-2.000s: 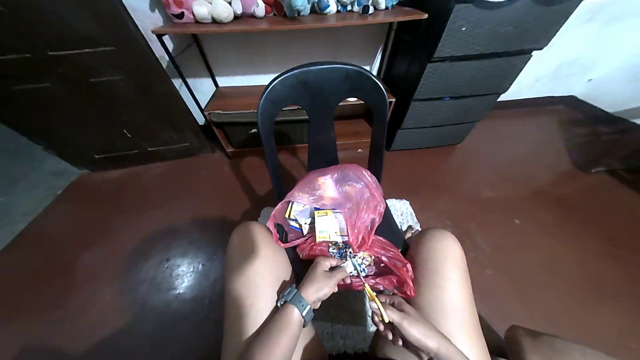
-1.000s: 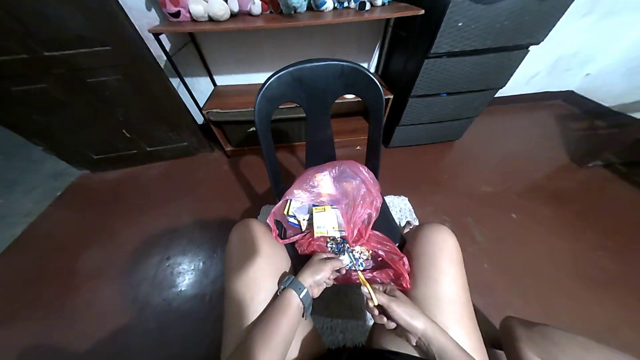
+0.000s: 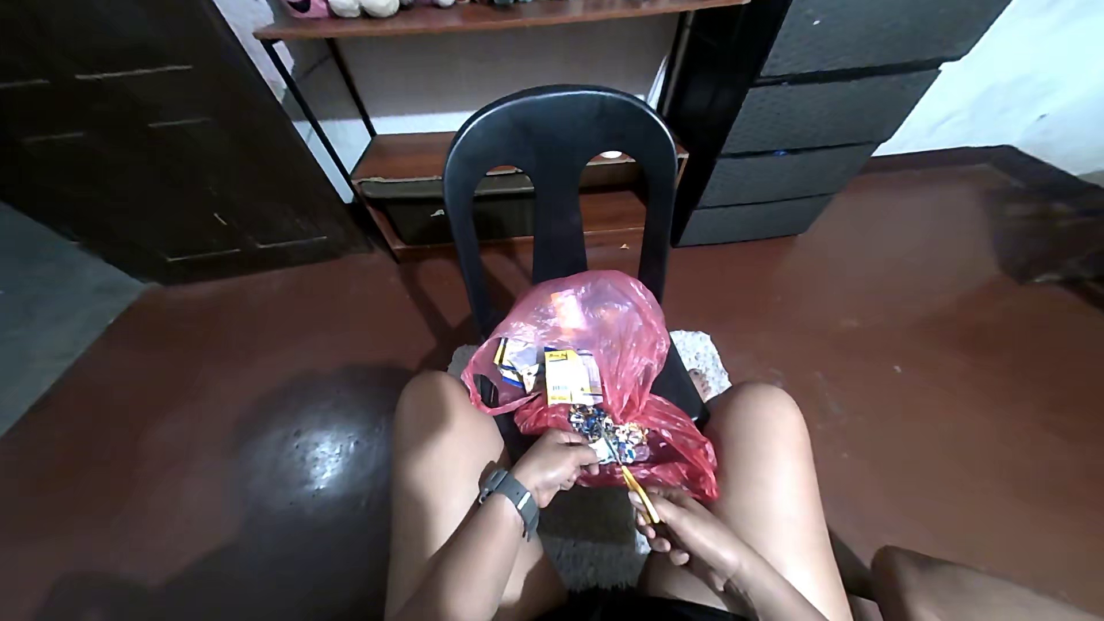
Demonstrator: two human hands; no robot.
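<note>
My left hand (image 3: 556,464), with a watch on its wrist, pinches a small pale piece (image 3: 602,448) at the near edge of a heap of small cut pieces (image 3: 595,421). My right hand (image 3: 686,526) holds a yellow-handled tool (image 3: 640,496), likely scissors; its thin tip points at the pale piece. The heap lies in an open red plastic bag (image 3: 690,448) on the chair seat. Behind it a pink translucent plastic bag (image 3: 617,323) holds printed cards or packets, with a yellow and white one (image 3: 565,377) at its mouth. The tool's blades are too small to read clearly.
The black plastic chair (image 3: 561,129) stands between my knees. Beyond it are a wooden shelf (image 3: 517,13) with stuffed toys and a dark drawer unit (image 3: 802,112). A dark door (image 3: 172,138) is at the left. Another person's bare leg or arm (image 3: 957,586) shows at the lower right.
</note>
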